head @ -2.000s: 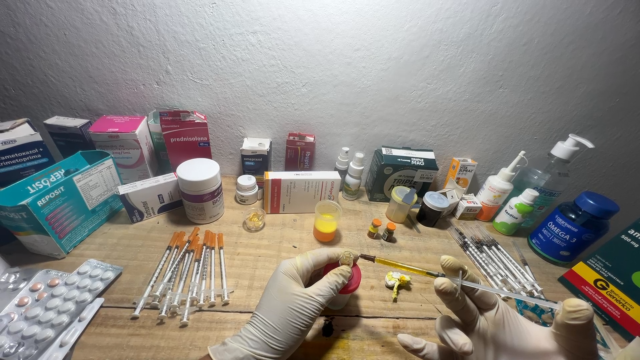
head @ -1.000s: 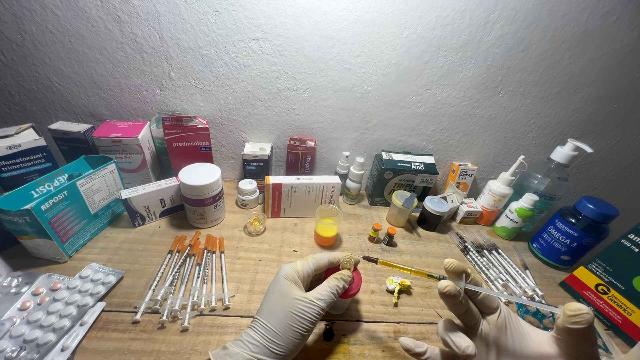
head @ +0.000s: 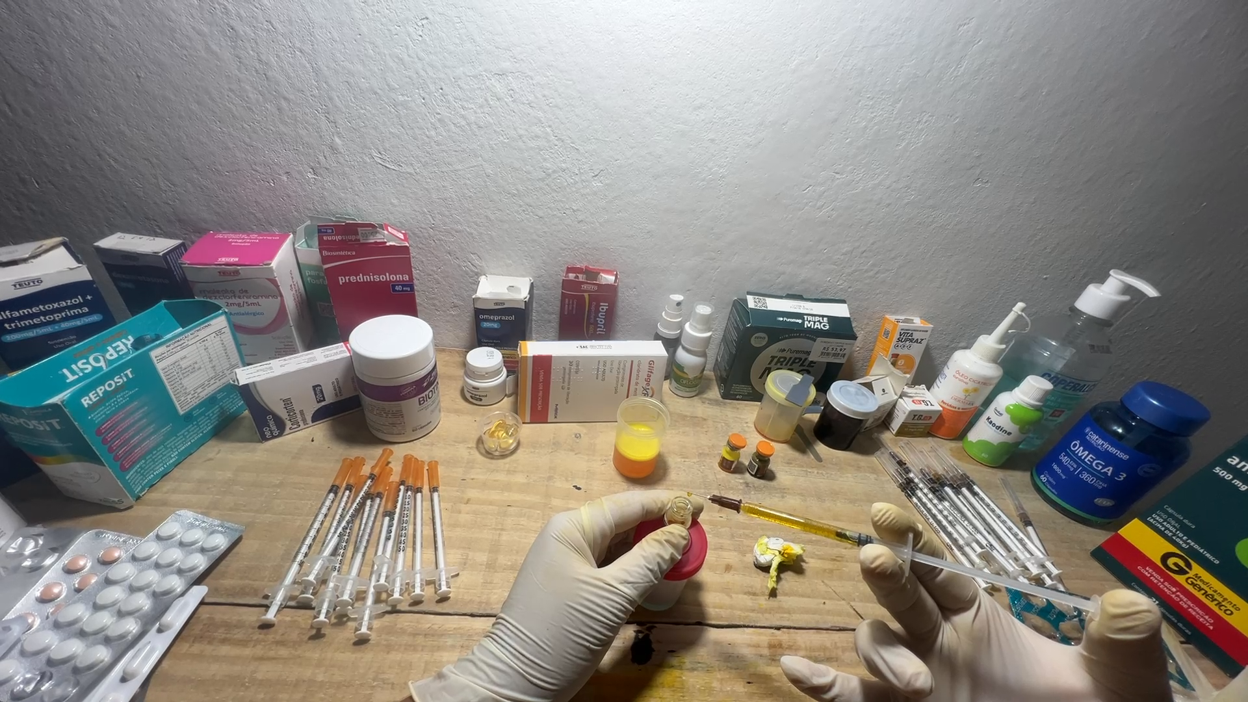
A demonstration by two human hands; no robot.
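My gloved left hand (head: pixel 575 595) pinches a small clear glass vial (head: pixel 680 512) between thumb and fingers, over the red lid (head: pixel 690 558) of a jar. My gloved right hand (head: pixel 985 614) holds a syringe (head: pixel 809 522) with yellow liquid in its barrel; its plunger is drawn far out and its end rests at my thumb. The needle tip points left, close to the vial's mouth; whether it touches cannot be told. A crumpled white and yellow piece (head: pixel 777 556) lies beneath the syringe. Behind the vial stands a clear cup (head: pixel 641 439) with yellow and orange liquid.
Orange-capped syringes (head: pixel 366 536) and pill blister packs (head: pixel 117 595) lie left. More syringes (head: pixel 965 512) lie right, near an omega 3 bottle (head: pixel 1118 453). Two small vials (head: pixel 746 456) stand behind the held syringe. Medicine boxes (head: pixel 593 380), a white jar (head: pixel 395 380) and bottles line the wall.
The syringe needle, earlier hidden at the vial in my left hand, now shows beside its mouth. The vial has tilted more upright. Both hands keep their grips.
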